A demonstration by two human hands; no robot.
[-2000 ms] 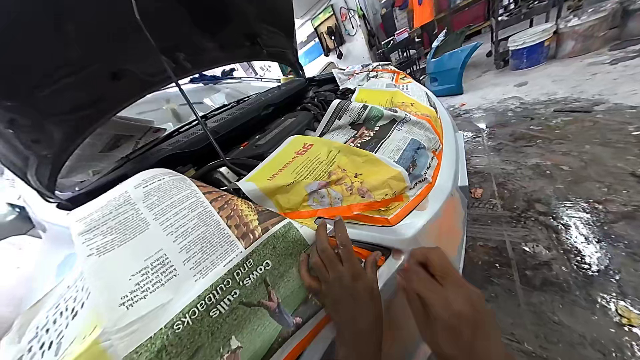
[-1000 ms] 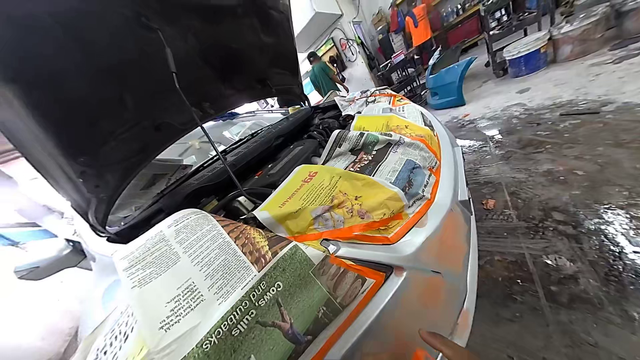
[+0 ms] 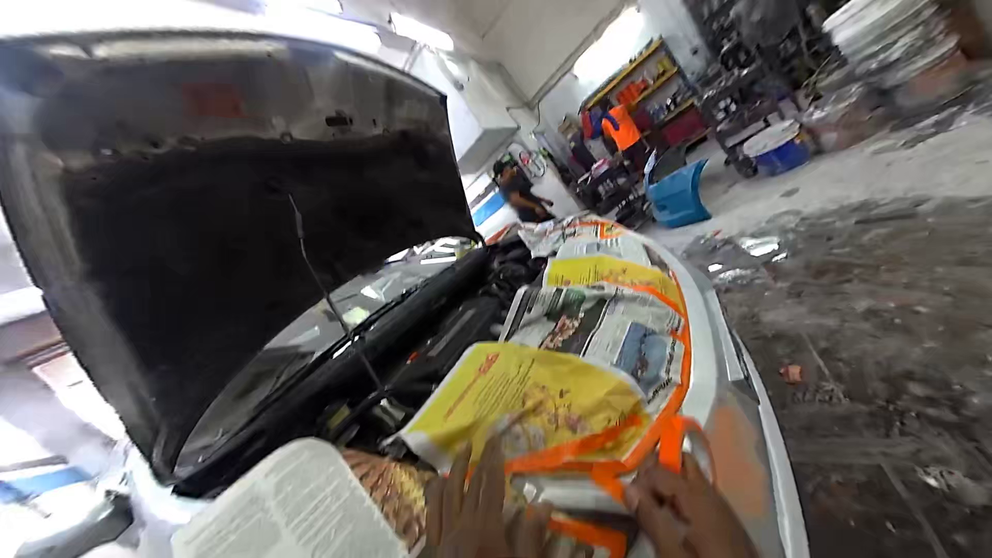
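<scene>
My left hand (image 3: 477,508) lies with spread fingers over the near newspaper masking, close to the orange tape below the headlight area. My right hand (image 3: 686,504) is closed on a roll of orange masking tape (image 3: 692,443) beside the white front panel. Orange tape (image 3: 686,364) runs along the edge of the newspaper sheets. A yellow newspaper sheet (image 3: 535,395) lies just beyond both hands, partly over the engine bay. A white printed sheet (image 3: 287,508) stands at the lower left.
The raised car hood (image 3: 256,201) rests on a thin prop rod (image 3: 333,302) at left. A bare panel with an orange-brown patch (image 3: 736,461) is at right. Farther off are a person (image 3: 523,191), a blue car part (image 3: 679,195) and a blue bucket (image 3: 781,155).
My left hand, out of view one second ago, is back over the newspaper. My right hand has moved up to the panel's edge with orange tape in it. The view has tilted up.
</scene>
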